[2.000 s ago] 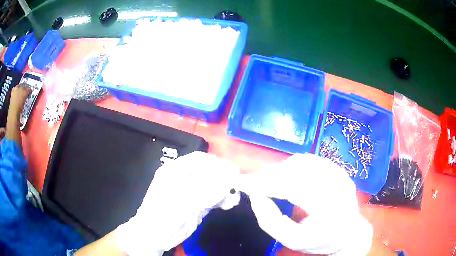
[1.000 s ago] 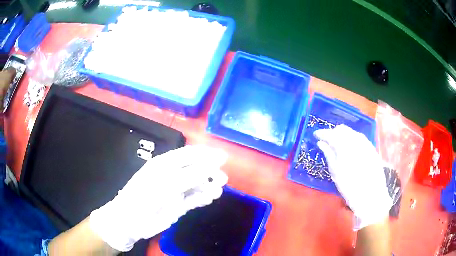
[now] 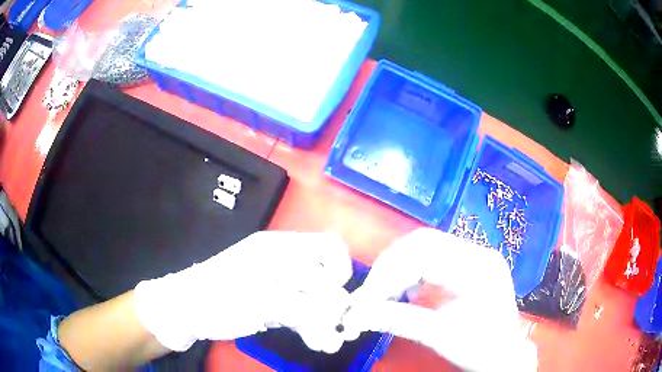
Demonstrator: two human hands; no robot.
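My left hand [image 3: 283, 290], in a white glove, is at lower centre with its fingers pinched on a white plastic housing [image 3: 338, 336]. Only the dark hole of the housing shows clearly against the overexposed glove. My right hand [image 3: 428, 305], also gloved, meets it from the right, thumb and finger closed at the housing. Whether a metal pin is between them cannot be told. Both hands are above the small blue parts bin [image 3: 290, 347] with dark contents. Two white housings [image 3: 226, 190] lie side by side on the black tray [image 3: 138, 196].
The large blue bin [image 3: 254, 58] holds heaped white parts at the far side. An empty blue bin [image 3: 406, 138] and the blue pin bin [image 3: 508, 211] stand right of it. A clear bag [image 3: 562, 287] and red bin [image 3: 633, 247] are far right. A metal tray [image 3: 25, 73] is far left.
My right hand has come back from the pin bin to my left hand, and their fingertips now meet. The view has shifted slightly.
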